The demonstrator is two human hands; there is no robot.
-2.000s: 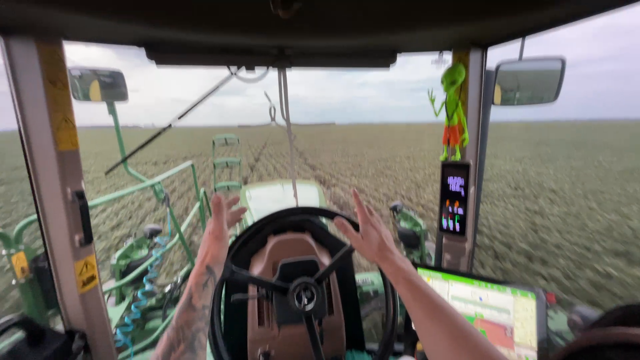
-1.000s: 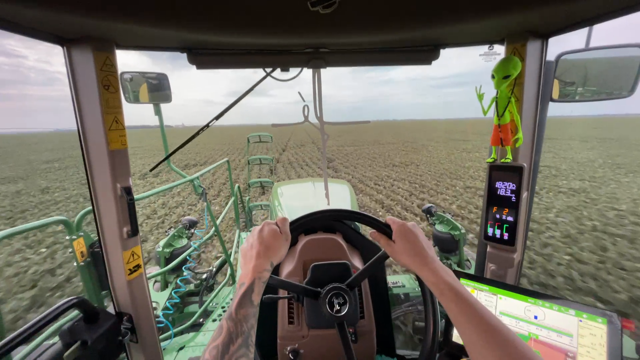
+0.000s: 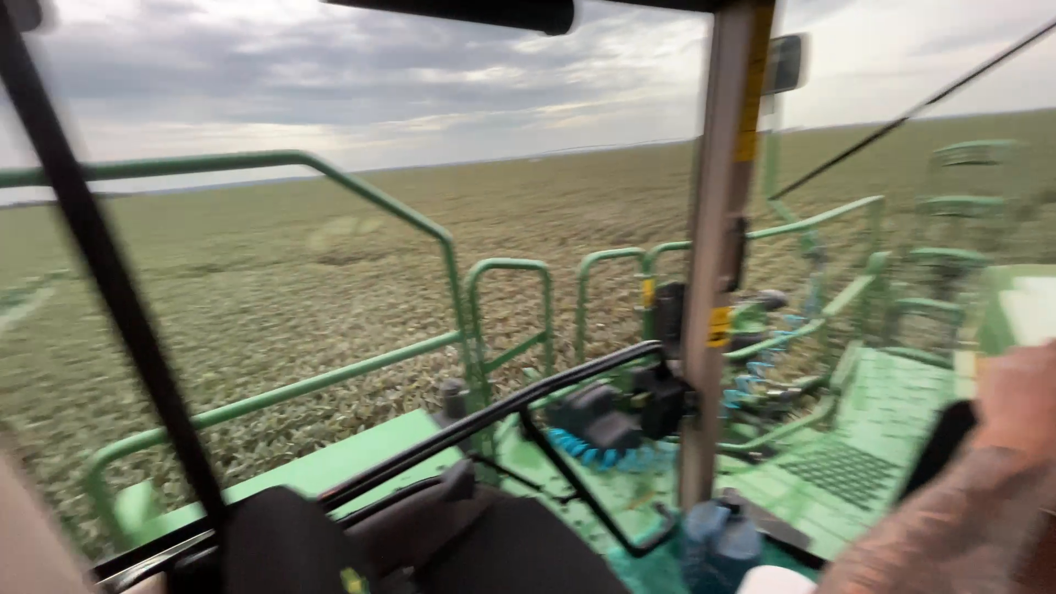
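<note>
My left hand (image 3: 1019,396) shows blurred at the right edge, on a tattooed forearm. It lies against the dark rim of the steering wheel (image 3: 936,450), of which only a short arc shows. Whether the fingers are closed around the rim is hard to see through the blur. My right hand is out of the picture. Left of the forearm a blue plastic jug (image 3: 719,540) stands on the cab floor by the brown cab pillar (image 3: 709,247), with a white rounded object (image 3: 775,580) beside it.
Green handrails (image 3: 450,272) run outside the cab beside a green walkway (image 3: 874,429). A black door handrail (image 3: 511,404) slants across the glass. A dark seat (image 3: 511,536) fills the lower middle. Crop rows (image 3: 346,297) lie beyond, and a mirror (image 3: 785,63) hangs at upper right.
The view has swung far to the left. Both hands went from raised above the wheel to resting on its rim in the earlier frames; now only the left one shows.
</note>
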